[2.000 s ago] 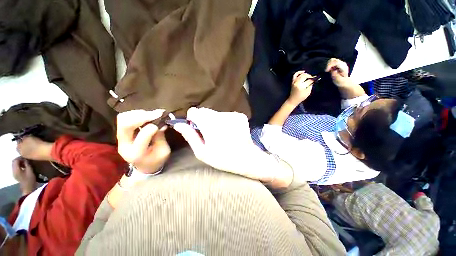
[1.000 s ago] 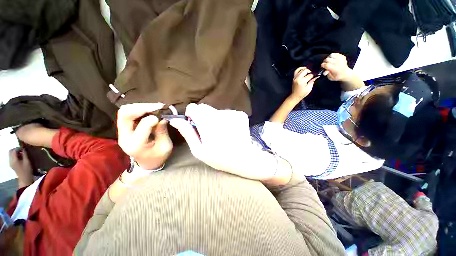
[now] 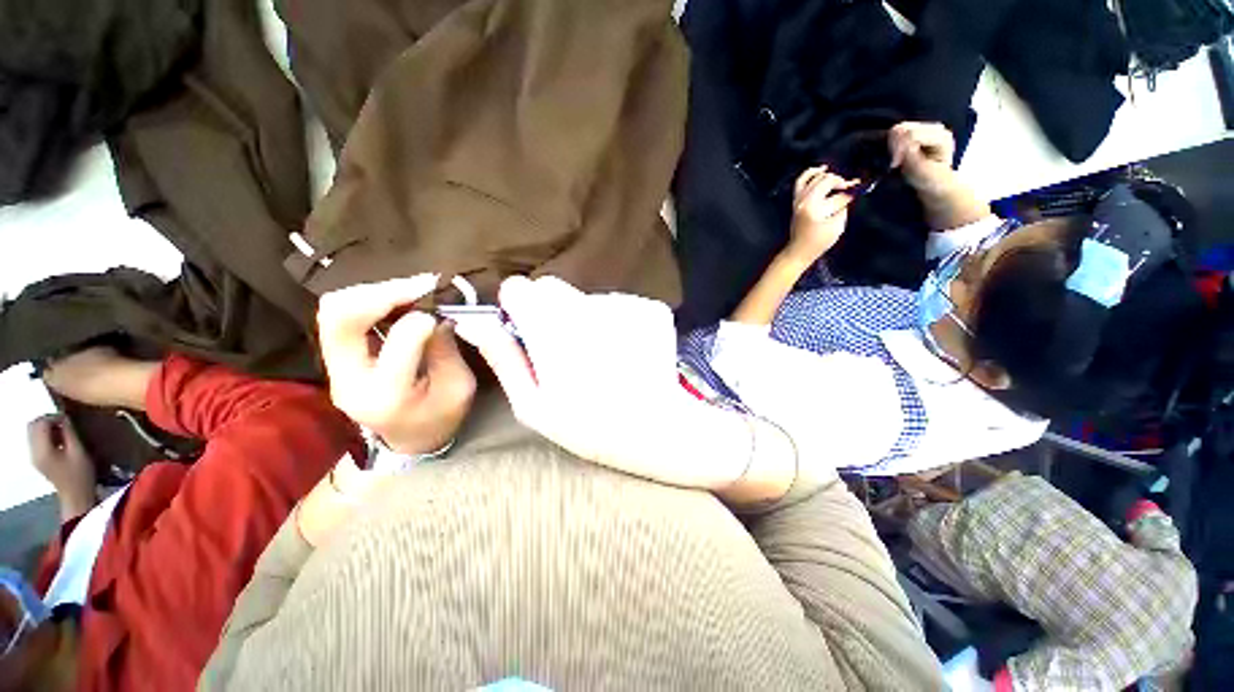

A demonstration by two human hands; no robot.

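Observation:
Brown trousers (image 3: 501,149) lie over the white table in front of me and hang toward my lap. A short white drawstring end (image 3: 309,246) shows at their left edge, and another pale loop stands between my hands. My left hand (image 3: 393,365) pinches the brown fabric edge between thumb and fingers. My right hand (image 3: 596,365) is closed around thread snips (image 3: 471,311); their dark blades point left and reach my left fingertips. The grip is mostly hidden in my palm. Whether the blades touch a thread cannot be seen.
At the right a person in a checked apron and cap (image 3: 866,372) handles black garments (image 3: 839,81). At the left a person in a red sleeve (image 3: 230,473) works on brown cloth (image 3: 217,189). The white table (image 3: 81,230) shows between garments. A person's checked-trousered leg (image 3: 1056,581) is at lower right.
The snips' blades, angled at first, now lie nearly level between my hands. My hands stay almost in place. The neighbour at the right has raised the hand farther from me slightly.

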